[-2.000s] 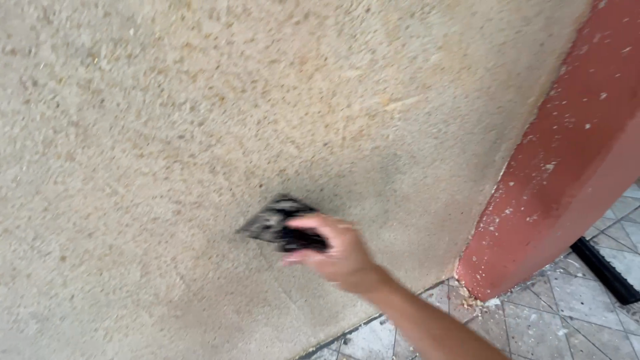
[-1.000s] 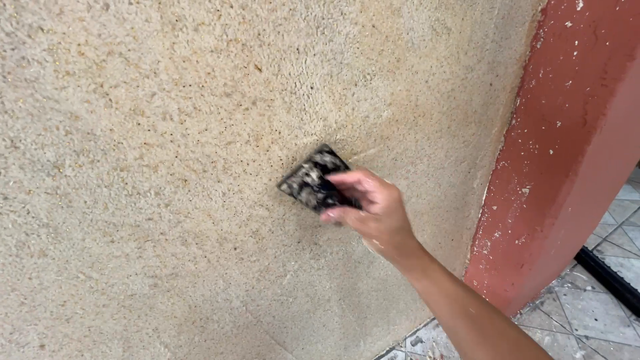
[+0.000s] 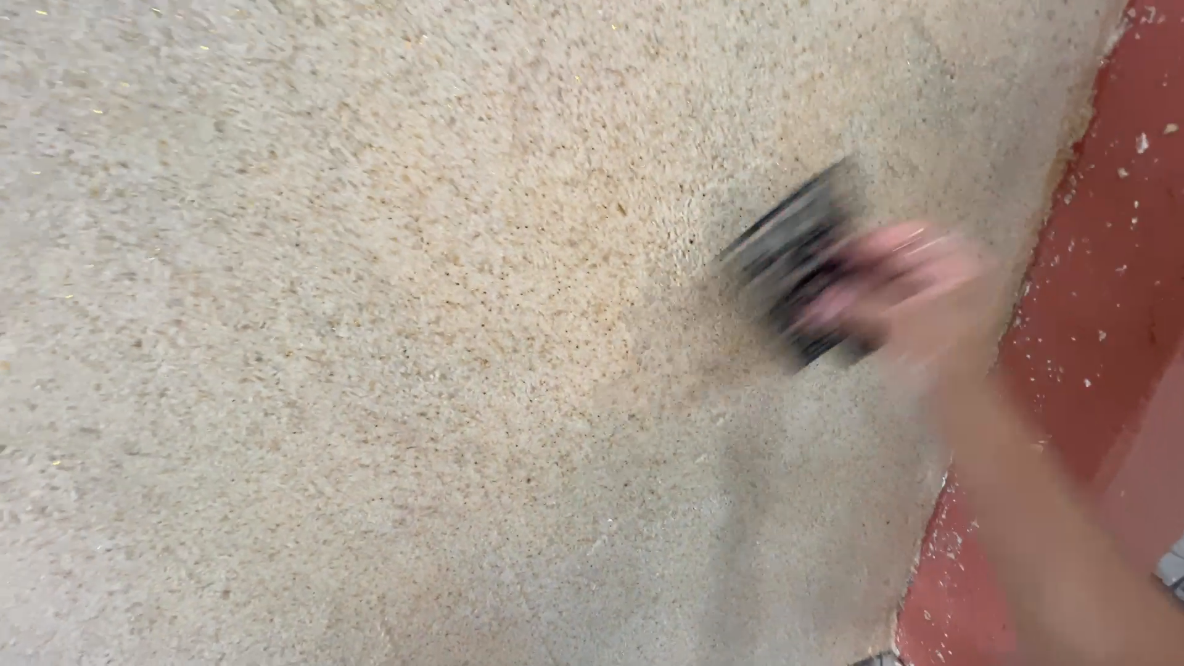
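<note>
My right hand (image 3: 906, 287) comes in from the lower right, blurred by motion, with its fingers closed around the grip of a small black trowel-like tool (image 3: 791, 264). The tool's flat blade lies at or close against the speckled beige, rough-textured wall (image 3: 416, 324), right of the middle of the view. Whether the blade touches the wall along its whole face cannot be told through the blur. My left hand is out of view.
A red-painted column or wall edge (image 3: 1091, 324), dotted with pale flecks, borders the beige surface on the right. Small bits of grey tiled floor (image 3: 1173, 564) show at the lower right edge.
My right hand, still holding the black tool, has moved right over the wall towards the red edge. The view has shifted, and the black bar on the floor is out of sight.
</note>
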